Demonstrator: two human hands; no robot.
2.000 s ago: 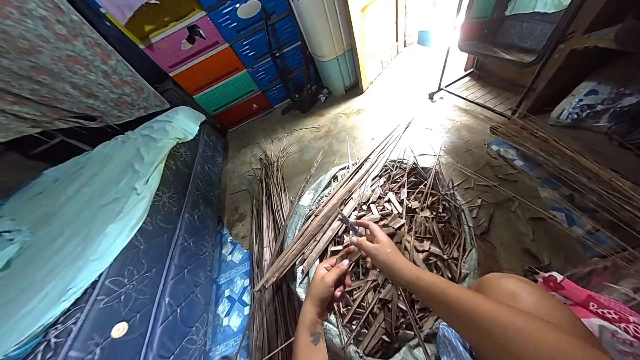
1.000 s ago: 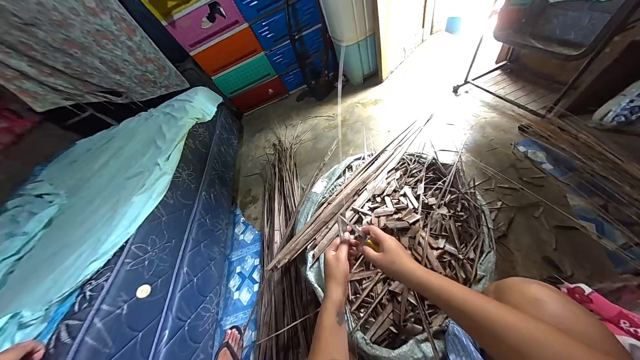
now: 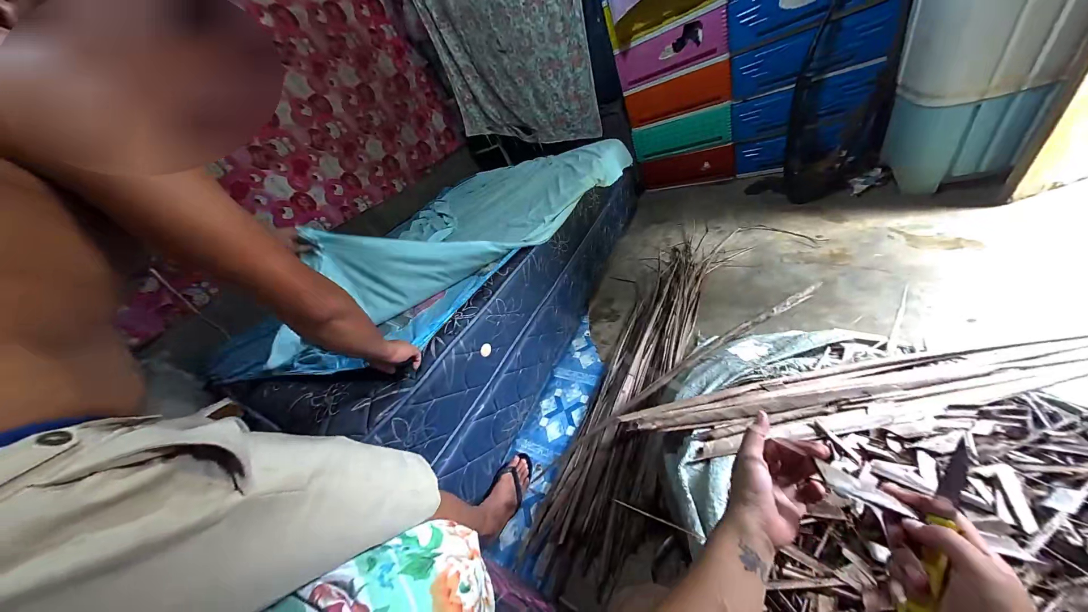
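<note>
My left hand point(image 3: 765, 493) is palm up at the sack's near left edge, thumb raised and fingers curled. A pale flat piece point(image 3: 863, 491) lies between my hands; whether my left fingertips grip it is unclear. My right hand point(image 3: 960, 552) is closed around the yellow handle of a knife point(image 3: 954, 476), its dark blade pointing up. Long dry stalk strips point(image 3: 807, 395) lie across the woven sack point(image 3: 701, 476), above my left hand. Cut pieces point(image 3: 1011, 501) fill the sack. Left of it, a bundle of long dry stalks point(image 3: 629, 382) rests on the floor.
At left, another person point(image 3: 195, 255) leans over a dark blue mattress point(image 3: 510, 365), one hand at its edge and another by the teal sheet point(image 3: 408, 272). A sandaled foot point(image 3: 508, 493) stands beside it. Coloured drawers point(image 3: 680, 127) and a tall plastic container point(image 3: 969, 127) stand behind.
The view has swung left. The other person, of whom only a hand and foot showed at the lower left one second ago, now fills the left side. A teal sheet corner is lifted.
</note>
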